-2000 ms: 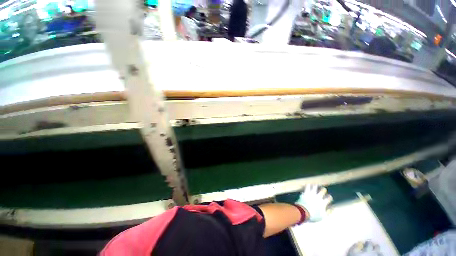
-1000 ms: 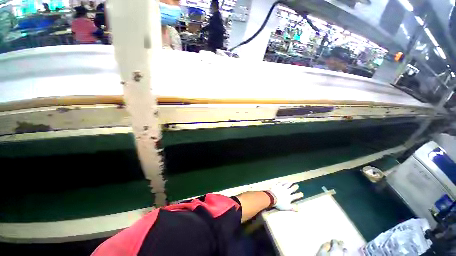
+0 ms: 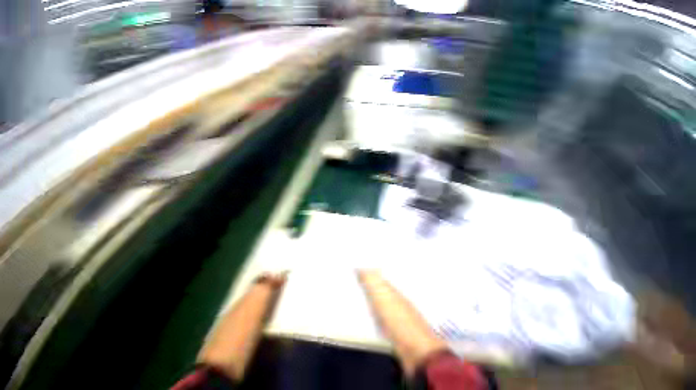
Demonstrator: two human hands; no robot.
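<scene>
The white work board (image 3: pixel 324 305) lies in front of me, strongly blurred. My left hand (image 3: pixel 275 250) is at the board's left edge; its pale glove nearly merges with the white around it. My right hand (image 3: pixel 357 253) is over the middle of the board and also merges with it. Both forearms reach in from the bottom edge. The fingers of both hands cannot be made out, nor whether either holds anything. No small workpiece can be made out.
Stacked white printed pieces (image 3: pixel 534 282) spread right of the board. A dark machine head (image 3: pixel 435 196) stands behind them. A white case with a blue top (image 3: pixel 370 118) and a small pale round item (image 3: pixel 337 151) are beyond. The green conveyor (image 3: pixel 202 236) and white raised shelf (image 3: pixel 145 110) run along the left.
The view has swung right, bringing the board, the white pieces and the case to the middle. Both forearms now reach forward; my left glove's spread fingers no longer show clearly.
</scene>
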